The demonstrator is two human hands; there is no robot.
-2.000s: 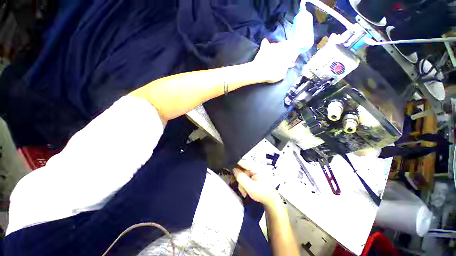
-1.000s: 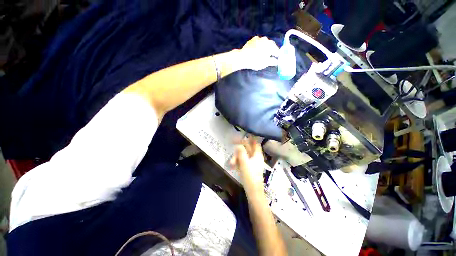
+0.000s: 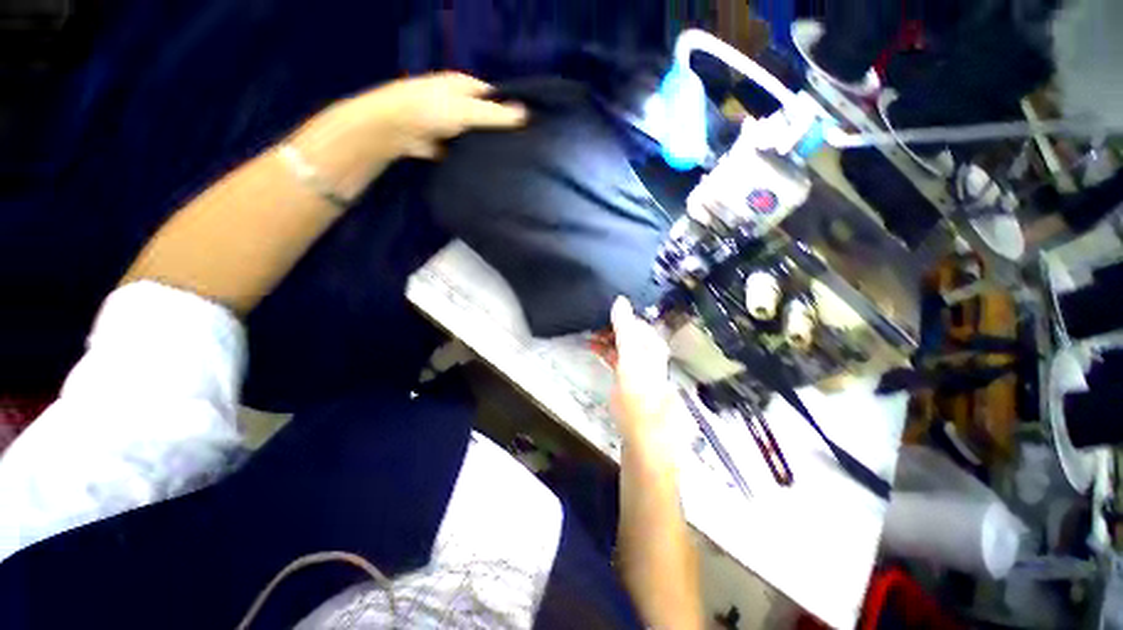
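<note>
A black fabric piece [image 3: 542,203] lies at the left of the sewing machine [image 3: 751,203], its right end at the needle area. My left hand [image 3: 462,108] holds the fabric's upper left edge, fingers bent on it. My right hand [image 3: 638,345] is at the fabric's lower right corner, close to the needle area, fingertips touching the cloth; it is blurred, and its grip is hard to make out. The lamp [image 3: 681,117] shines on the fabric. The presser foot is too blurred to tell.
Dark-red snips [image 3: 767,446] and grey tweezers [image 3: 718,443] lie on the white table [image 3: 800,542]. A black strip [image 3: 831,441] hangs over the machine's right side. Navy cloth [image 3: 185,74] is heaped at the left. Cones on white discs [image 3: 1065,382] stand at the right.
My left hand has moved left with the fabric's edge, spreading the piece away from the machine. My right hand has moved up to the fabric corner by the needle. The view has shifted slightly.
</note>
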